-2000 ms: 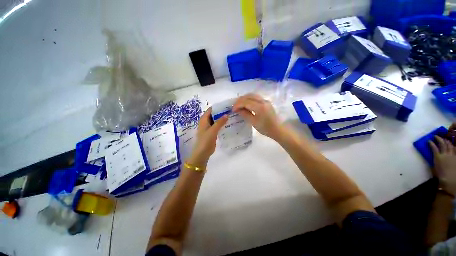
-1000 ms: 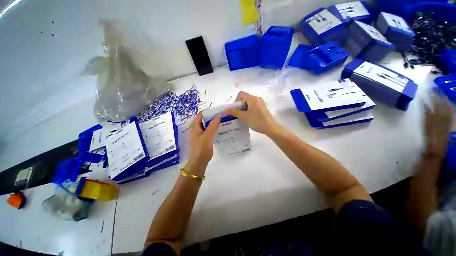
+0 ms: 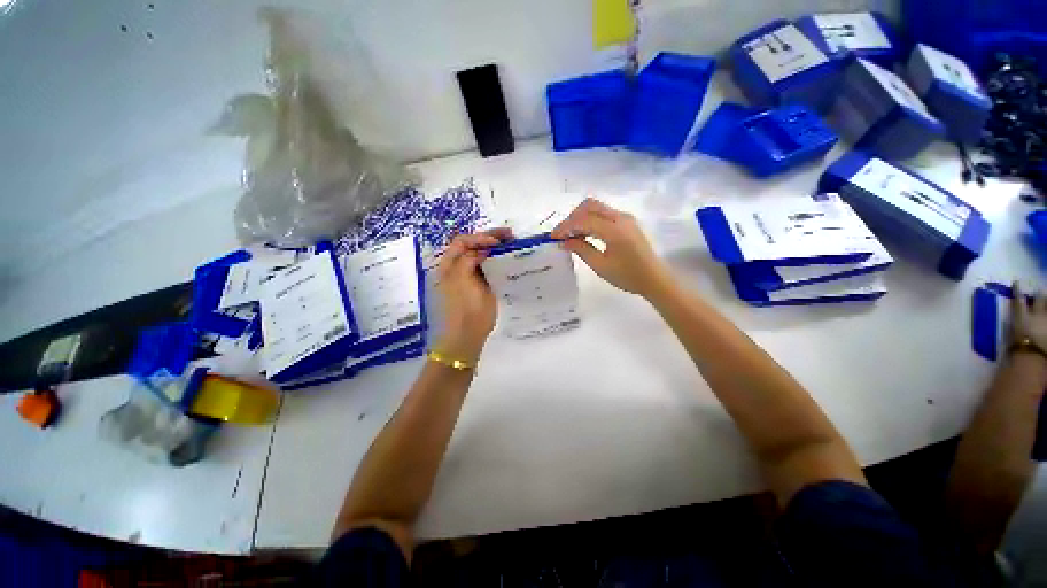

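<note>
A retail box [image 3: 534, 294] stands or hangs text side toward me at the centre of the table, with a blue strip along its upper end. My left hand [image 3: 468, 287] holds its upper left corner. My right hand [image 3: 609, 247] pinches its upper right edge with the fingertips. Finished box stacks, text side up, lie left of my hands [image 3: 304, 312]. A waiting stack [image 3: 792, 230], connector picture up, lies right of my hands.
Small blue-and-white strips [image 3: 431, 216] lie before a crumpled clear bag [image 3: 304, 172]. Blue trays [image 3: 672, 103] and box bundles [image 3: 907, 207] are at the back. A black phone-like rectangle [image 3: 486, 109] leans on the wall. Another person's hand [image 3: 1028, 322] is far right.
The pale upper flap that stood raised between my hands is down, and a blue edge shows there. The view has shifted slightly. The other person's hand moved back to a blue item.
</note>
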